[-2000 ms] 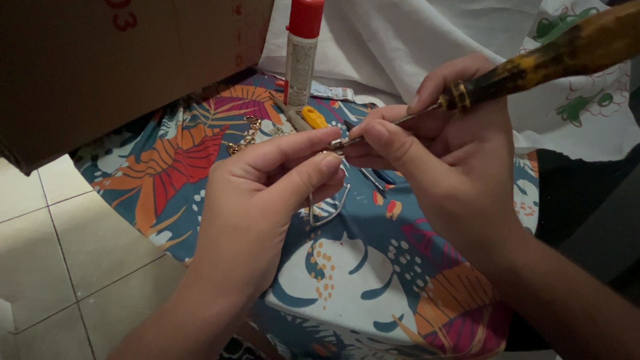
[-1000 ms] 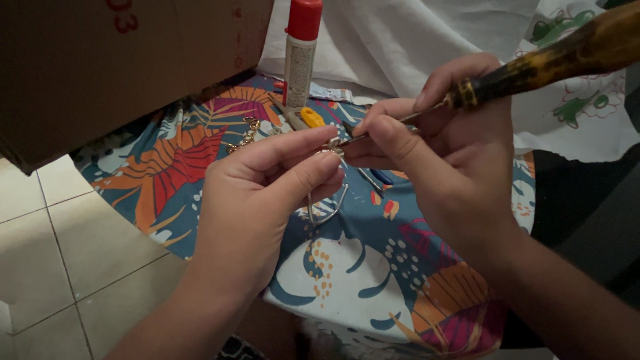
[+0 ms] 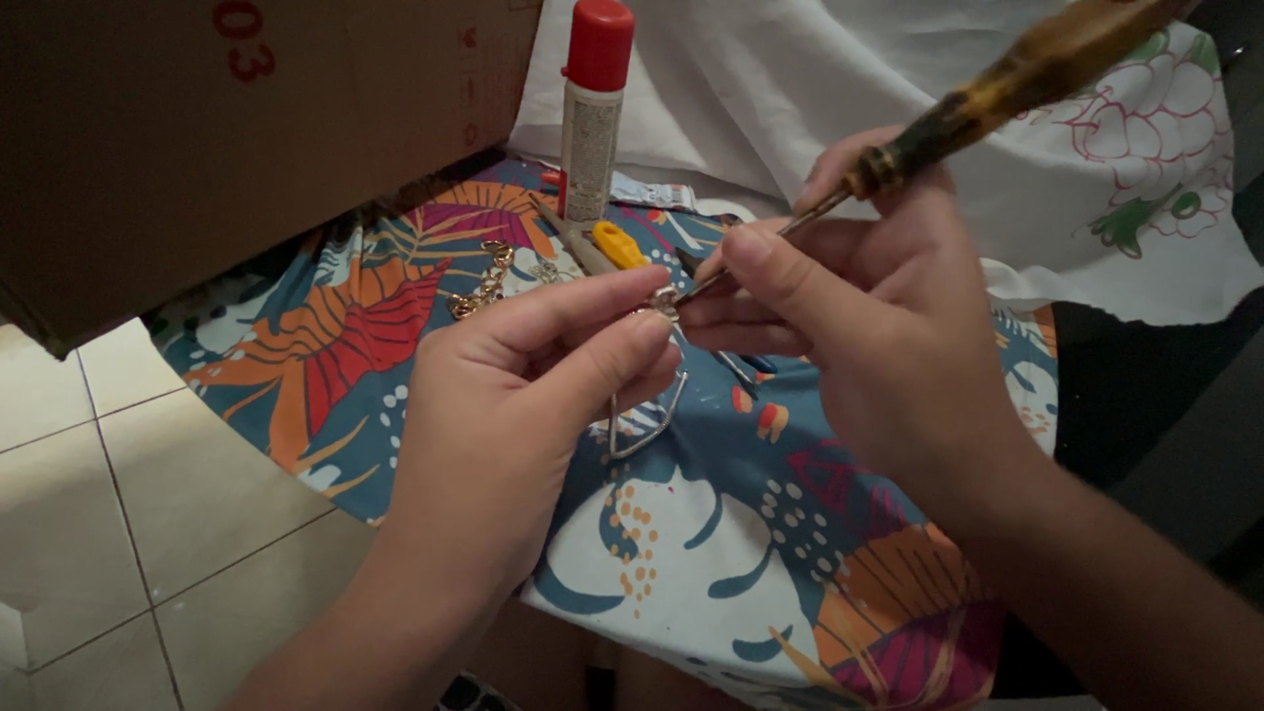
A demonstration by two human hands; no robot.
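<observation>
My left hand (image 3: 513, 395) pinches a small silver-coloured metal piece (image 3: 664, 298) between thumb and index finger. A thin silver-coloured chain (image 3: 647, 444) hangs in a loop below those fingers. In my right hand (image 3: 859, 316) is a slim metal-shafted tool (image 3: 815, 210) with a mottled brown and yellow handle (image 3: 1017, 84) that points up to the right. The shaft's tip meets or nearly meets the silver piece; my fingers partly hide the contact.
A cardboard box (image 3: 247, 138) stands at the left. On the patterned cloth (image 3: 681, 553) are a red-capped spray can (image 3: 592, 118), a gold-coloured chain (image 3: 484, 281), a yellow-handled tool (image 3: 619, 245) and a dark blue-handled tool (image 3: 755, 363). White fabric (image 3: 731, 99) lies behind.
</observation>
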